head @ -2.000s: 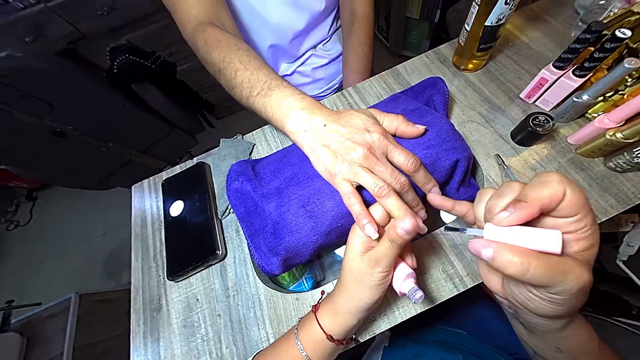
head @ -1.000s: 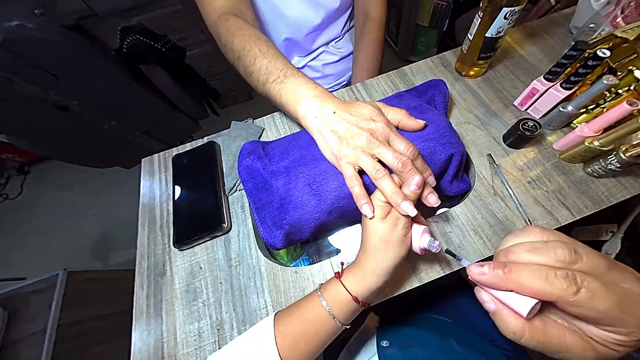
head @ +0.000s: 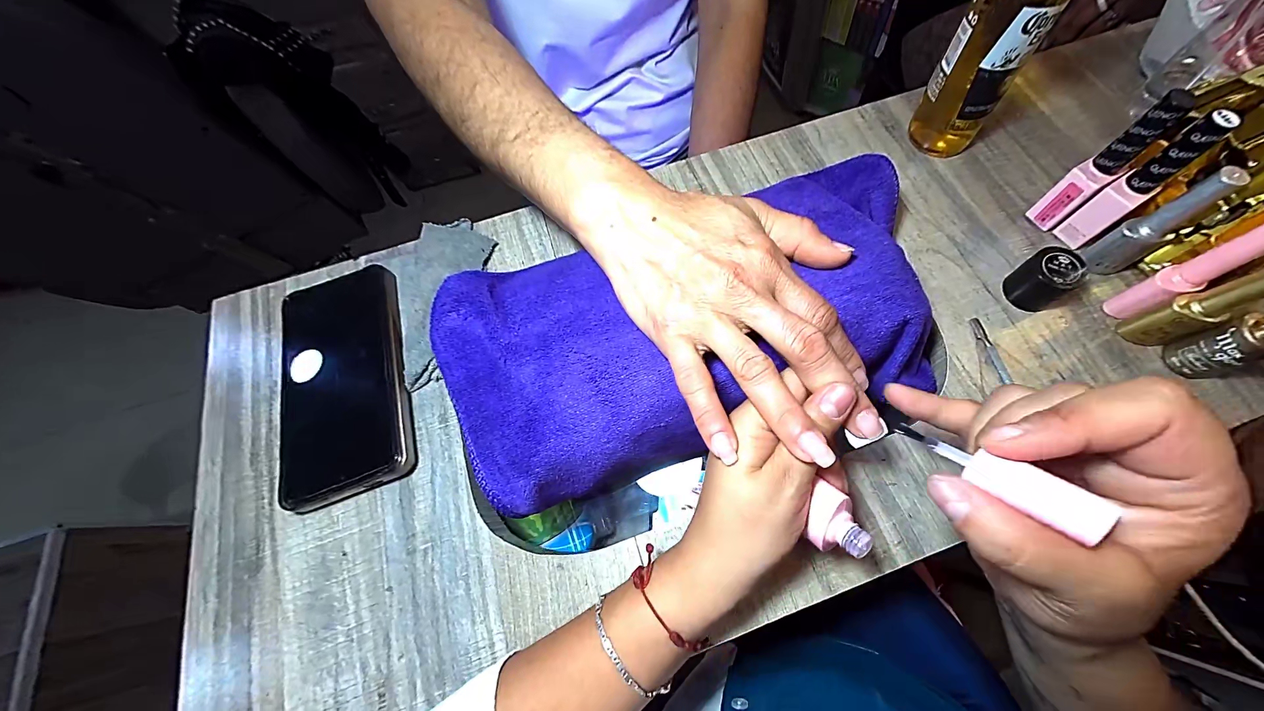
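My left hand [head: 755, 484] holds an open pink nail polish bottle [head: 834, 518] in its curled fingers, its threaded neck pointing down right. The same hand's thumb rests at the fingertips of another person's hand [head: 731, 267], which lies palm down over a rolled purple towel [head: 563, 365]. Between thumb and fingers of my right hand [head: 1106, 494] is the white cap of a nail polish brush [head: 1037, 494]. Its dark bristles are at a nail of the other person's hand; whether they touch it cannot be told. My right little finger extends toward that hand.
A black phone [head: 341, 385] and a gray cloth [head: 449, 276] lie left of the towel. At the right are a black cap [head: 1044, 278], a thin metal tool [head: 990, 351], several polish tubes [head: 1116, 188] and a glass bottle of amber liquid [head: 978, 79]. An oval opening in the table shows under the towel.
One second ago the brush was beside the mouth of the pink bottle. My right hand has since moved up and left, carrying the brush to the other person's fingertips.
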